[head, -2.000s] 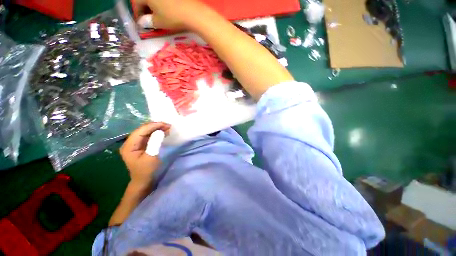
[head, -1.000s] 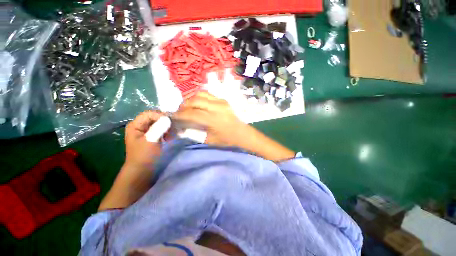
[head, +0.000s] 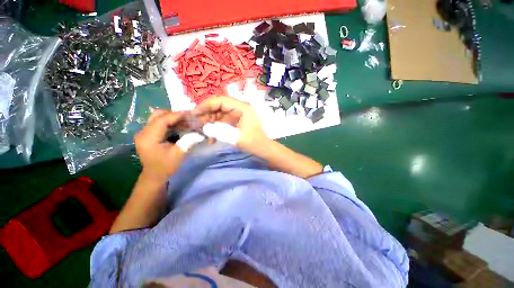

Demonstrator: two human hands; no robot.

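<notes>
My left hand (head: 160,143) and my right hand (head: 236,126) meet in front of my body at the board's near edge, fingertips together, with white coverings on the thumbs. Something small and dark shows by the left fingers; blur and the fingers hide what it is. Red strips (head: 211,66) lie in a pile on the white board (head: 256,112). Dark and pale small square plates (head: 296,70) lie loose to their right. Shiny metal clips (head: 90,79) are heaped on a clear plastic bag (head: 107,152) at the left.
A red tray (head: 253,12) lies behind the piles. A cardboard sheet (head: 428,50) with dark parts (head: 465,22) is at the right, near small pale rings (head: 397,85). A red plastic stool (head: 34,242) is at lower left. Cardboard boxes (head: 451,247) are at lower right.
My right hand came back from the red tray at the back to my left hand. Since one second ago both hands have stayed together and their fingers have shifted.
</notes>
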